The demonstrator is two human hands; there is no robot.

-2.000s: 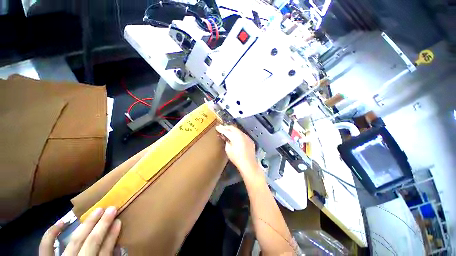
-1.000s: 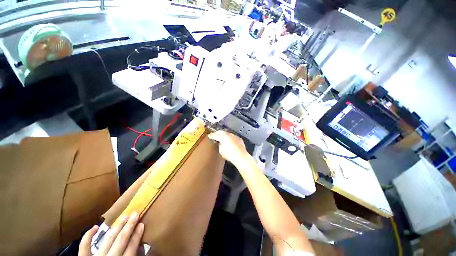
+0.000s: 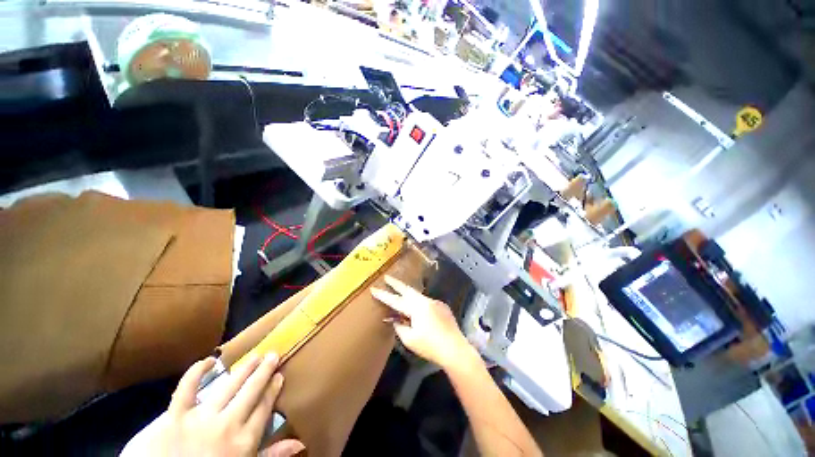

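A brown fabric panel (image 3: pixel 344 357) is draped around the long narrow bed, with a yellow guide strip (image 3: pixel 308 308) along its top. The strip's far end, with black handwriting, meets the white sewing head (image 3: pixel 447 178). My left hand (image 3: pixel 228 406) grips the near end of the fabric and strip, its fingers over the top; the silver bed end shows between the fingers. My right hand (image 3: pixel 424 326) lies on the panel right of the strip, a little short of the head, fingers apart. The needle area is too small to read clearly.
Stacked brown pieces (image 3: pixel 188 294) lie at left. A white side table (image 3: pixel 299 156) stands left of the head, with red air tubes (image 3: pixel 290 230) below. The control screen (image 3: pixel 675 303) is at right, and a fan (image 3: pixel 165 62) stands at upper left.
My right hand has drawn back from beside the sewing head onto the panel, and its fingers have spread. My left hand stays at the near end. The view has shifted.
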